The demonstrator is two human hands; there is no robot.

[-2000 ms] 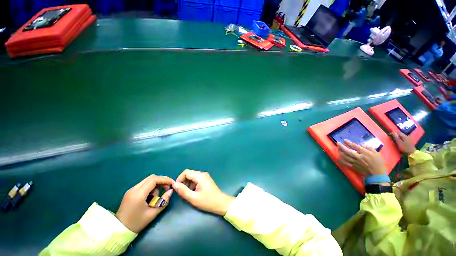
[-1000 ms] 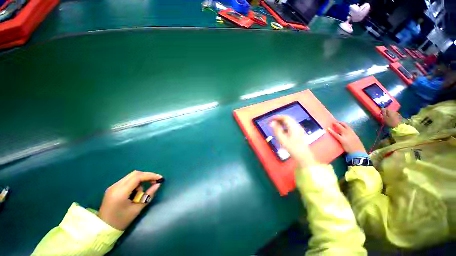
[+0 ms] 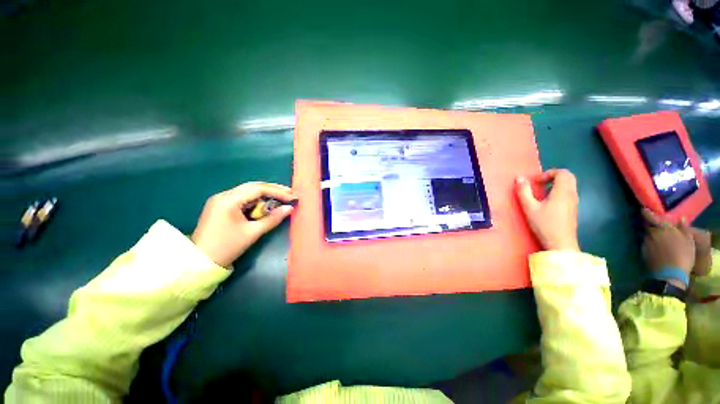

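Note:
A black-framed tablet (image 3: 406, 185) with a lit screen lies on a red-orange foam pad (image 3: 410, 272) in front of me. A small white tab (image 3: 326, 184) shows at the tablet's left edge. My left hand (image 3: 241, 218) is at the pad's left edge. It holds a USB flash drive (image 3: 266, 208) with a yellow part, partly hidden in the fist, and its fingertips pinch a small black plug (image 3: 292, 203). My right hand (image 3: 550, 207) grips the pad's right edge between thumb and fingers.
Two spare test plugs (image 3: 37, 220) lie together at the far left. Another tablet (image 3: 668, 170) lies on a foam pad (image 3: 631, 142) at the right, with a coworker's hands (image 3: 671, 246) at its near edge. A blue coiled cord (image 3: 175, 357) hangs near my left sleeve.
The pad with the tablet has moved left to lie in front of me. My right hand has gone from the tablet's screen to the pad's right edge. The view has turned down and right.

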